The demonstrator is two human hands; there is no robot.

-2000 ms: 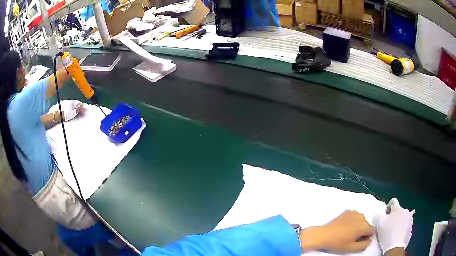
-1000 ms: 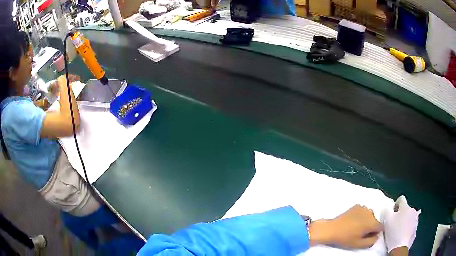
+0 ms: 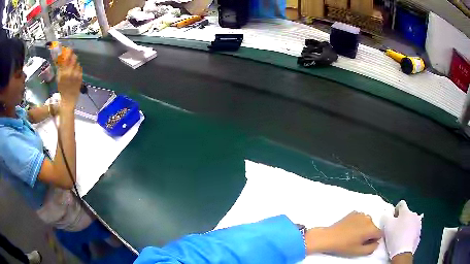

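Note:
A white cloth with ragged edges lies on the green bench surface in front of me. My left hand, bare, with a blue sleeve and something dark at the wrist, rests on the cloth with its fingers curled into a fist. No object shows in it. My right hand, in a white glove, is close beside it at the cloth's right edge. Its fingers are bent and partly hidden, so I cannot tell if it grips the cloth. Loose pale threads lie just beyond the cloth.
A dark stack is cut off at lower right. The black belt runs beyond, carrying a white lamp housing. At left a person holds an orange screwdriver over a plate, beside a blue bin of screws.
My hands have hardly moved on the cloth; the view has shifted slightly. The neighbour now grasps the orange screwdriver, at a plate that appeared on their cloth. The white housing is a little further left along the belt.

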